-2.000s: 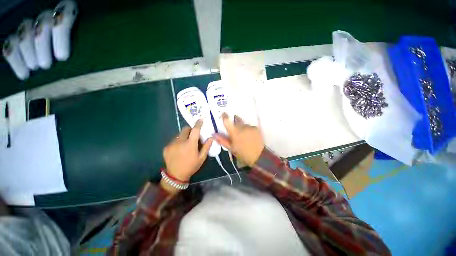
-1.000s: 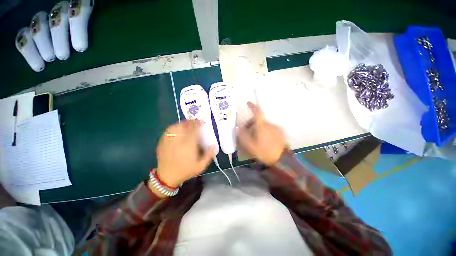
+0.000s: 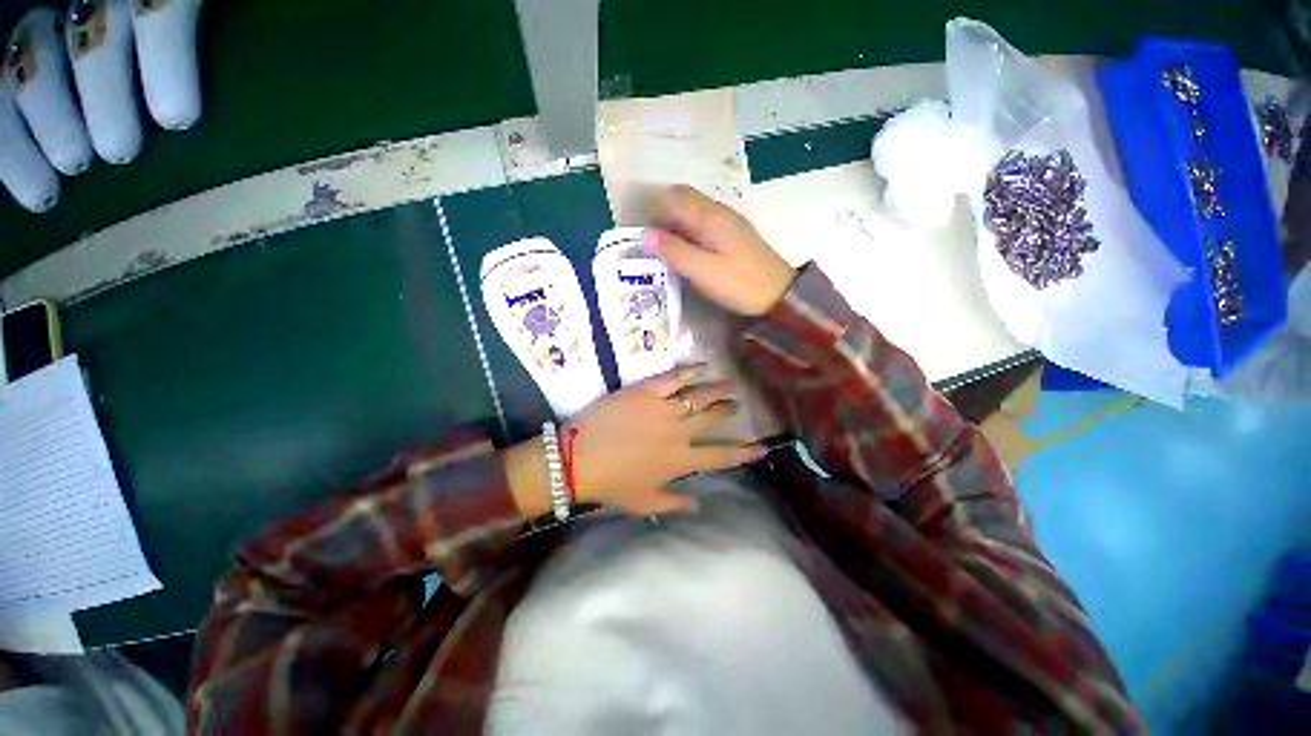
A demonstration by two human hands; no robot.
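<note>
Two white handheld units lie side by side on the green bench, wide heads away from me: a left unit (image 3: 539, 316) and a right unit (image 3: 637, 305). Each shows a dark display window and purple printed marks. My left hand (image 3: 647, 443) lies across their narrow ends, fingers spread to the right, and hides those ends and most of the cords. My right hand (image 3: 722, 256) is at the right unit's head, a fingertip touching its upper right edge; its other fingers are blurred, and whether it grips the unit cannot be told.
Several white units (image 3: 101, 79) lie on the conveyor (image 3: 316, 86) at upper left, beyond a worn pale rail (image 3: 345, 187). A lined sheet (image 3: 72, 496) and phone (image 3: 29, 341) are left. Right are shiny metal parts (image 3: 1038, 219) on clear plastic (image 3: 1136, 338), a white wad (image 3: 920, 161) and blue bin (image 3: 1222, 216).
My left hand has moved right and lower, across the units' narrow ends. My right hand has moved up to the right unit's head. The view has shifted, so the bench items sit further left.
</note>
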